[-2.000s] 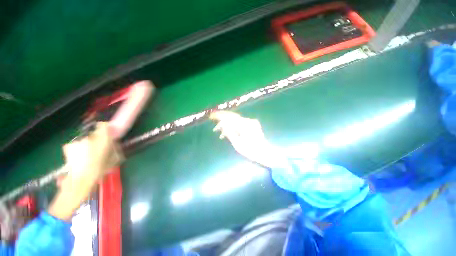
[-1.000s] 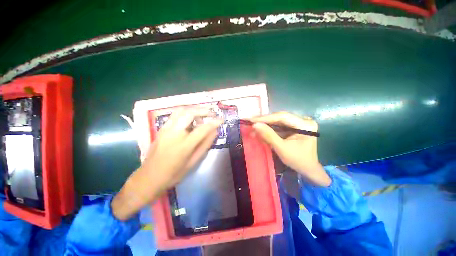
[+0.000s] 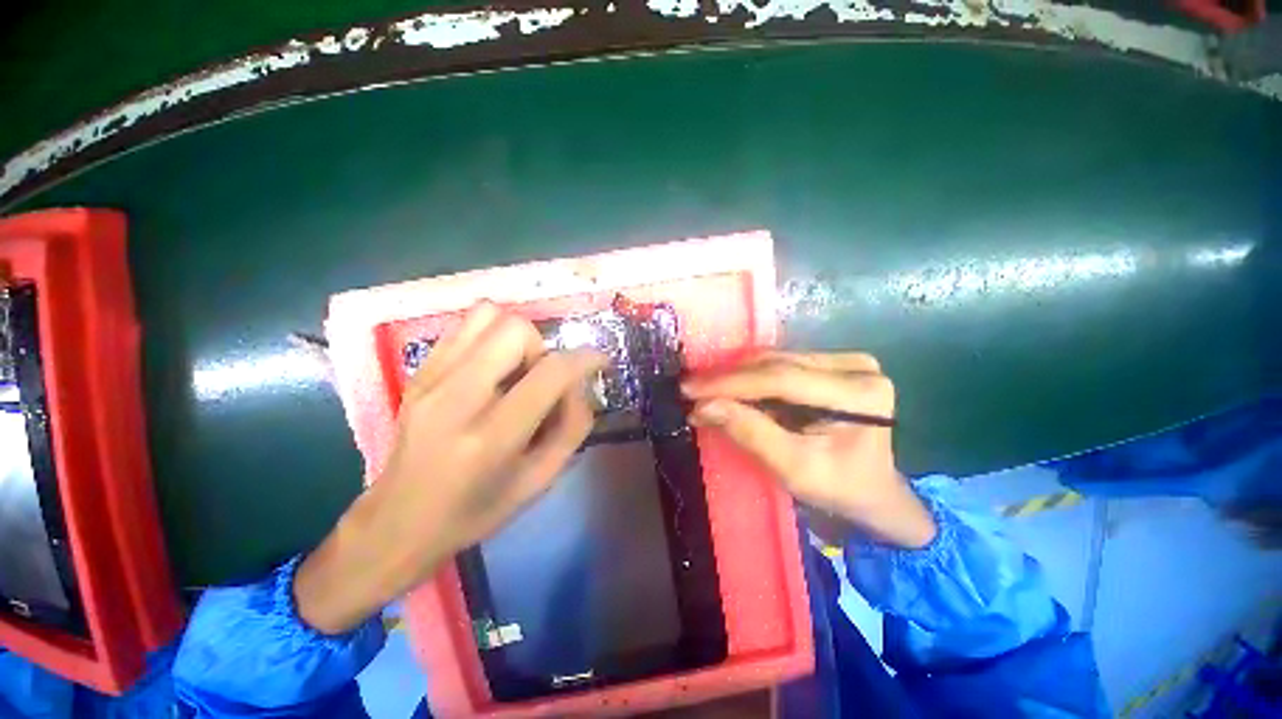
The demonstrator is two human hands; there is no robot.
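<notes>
An open tablet (image 3: 591, 562) lies in a pinkish-red foam tray (image 3: 759, 562) in front of me. Its speckled main board (image 3: 619, 365) is at the far end and its grey battery panel (image 3: 584, 541) is in the middle. My left hand (image 3: 471, 421) rests over the far left part of the board, fingers bent; its fingertips partly cover the board, and whether they hold anything cannot be seen. My right hand (image 3: 808, 421) holds dark tweezers (image 3: 830, 414) between thumb and fingers at the tablet's right edge, beside the board. The tweezers' tip is hidden or too blurred to see.
Another red foam tray (image 3: 106, 421) with an open tablet (image 3: 35, 478) is at the far left. A worn, paint-chipped rail (image 3: 464, 35) runs along the back of the glossy green bench (image 3: 984, 169). A piece of red tray (image 3: 1220, 11) shows at the top right.
The tray in front has shifted slightly left and nearer in view, and the left tray sits further out of frame. Both hands remain over the tablet, the right one a little lower along its edge.
</notes>
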